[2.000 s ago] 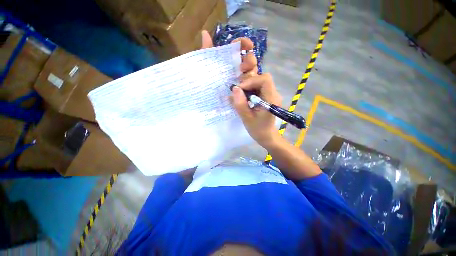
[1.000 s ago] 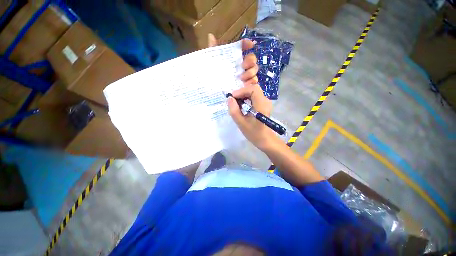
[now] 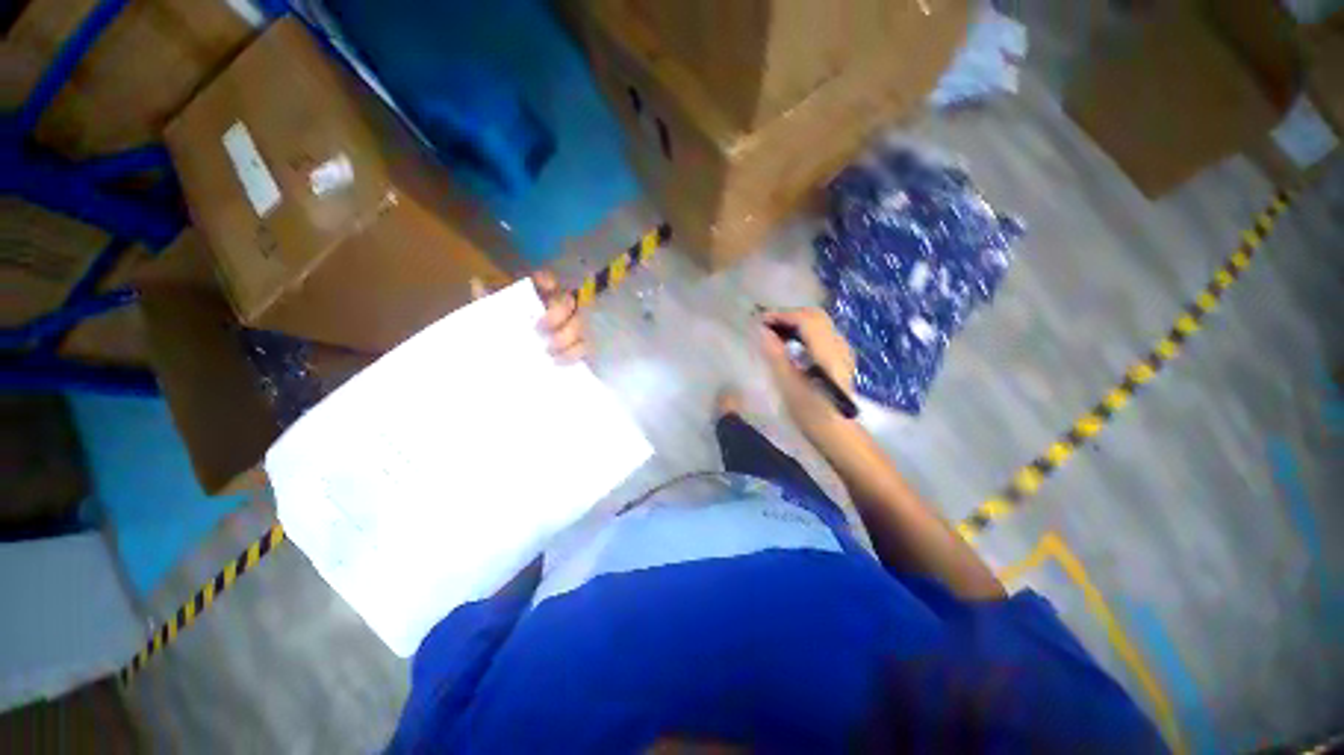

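The white pick list (image 3: 442,472) is at the left in front of me, glaring so its print cannot be read. My left hand (image 3: 560,320) holds its upper right corner; only a few fingertips show past the edge, and the rest is hidden behind the paper. My right hand (image 3: 814,354) is to the right, apart from the list, and holds a dark pen (image 3: 823,376) with a clear part. Its tip points up and left. Dark blue garments in shiny clear bags (image 3: 917,273) lie on the floor beyond my right hand.
Brown cartons (image 3: 722,162) stand ahead. Another carton with white labels (image 3: 288,185) is at the upper left, beside a blue rack frame (image 3: 103,192). Yellow-black tape (image 3: 1135,381) crosses the grey floor. A brown carton (image 3: 1164,103) is at the upper right.
The pen hand has come away from the list, which has shifted left and lower. The view has turned, and the cartons and bagged garments ahead appear larger and nearer.
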